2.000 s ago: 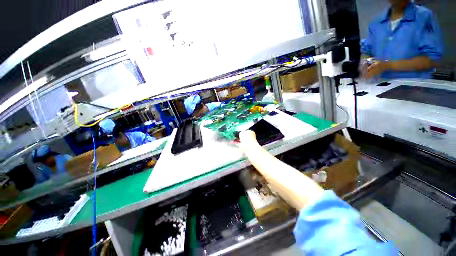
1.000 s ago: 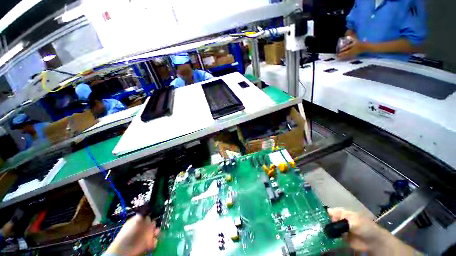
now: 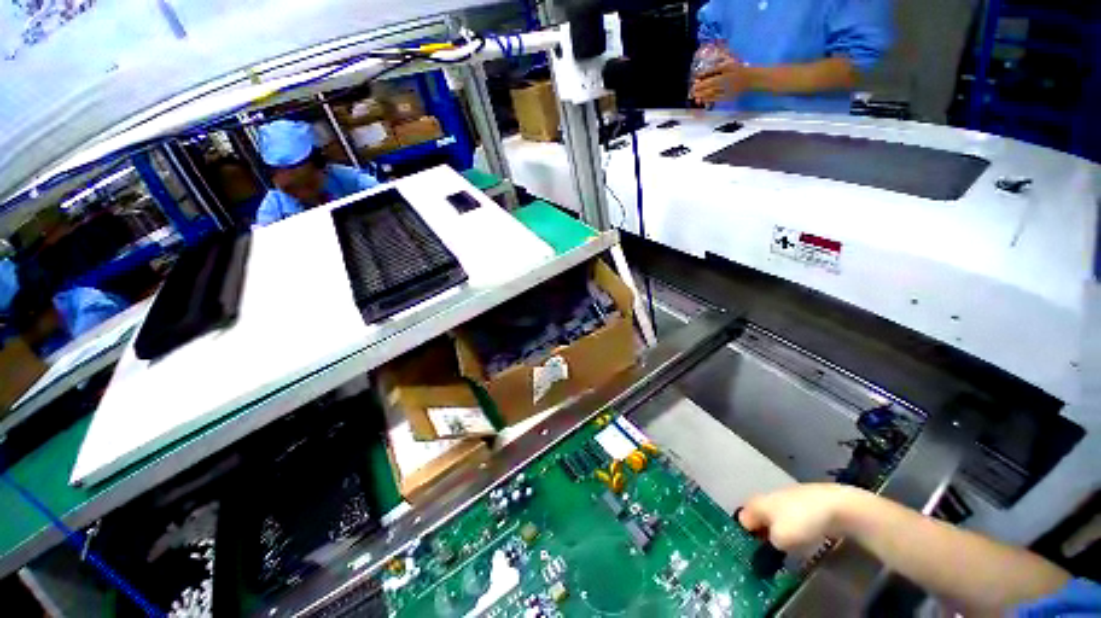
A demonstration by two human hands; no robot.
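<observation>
A large green circuit board (image 3: pixel 580 543) with components and yellow-orange parts near its far corner lies at the conveyor rails, cut off by the bottom edge. My right hand (image 3: pixel 785 522) is at the board's right edge, with black coverings on the fingertips. The fingers are bent at that edge; whether they grip it is unclear. My left hand is out of the picture.
Above the board are a carton of dark grey blocks (image 3: pixel 549 362), a narrow carton (image 3: pixel 435 423) and black bins (image 3: pixel 302 495). Two ribbed black trays lie on the white shelf board (image 3: pixel 290 308). A metal rail (image 3: pixel 676 362) runs rightward. A white machine (image 3: pixel 893 266) and people in blue stand beyond.
The board has gone from the shelf, through both hands, down to the conveyor rails. My left hand has left the view. The camera has turned to the right.
</observation>
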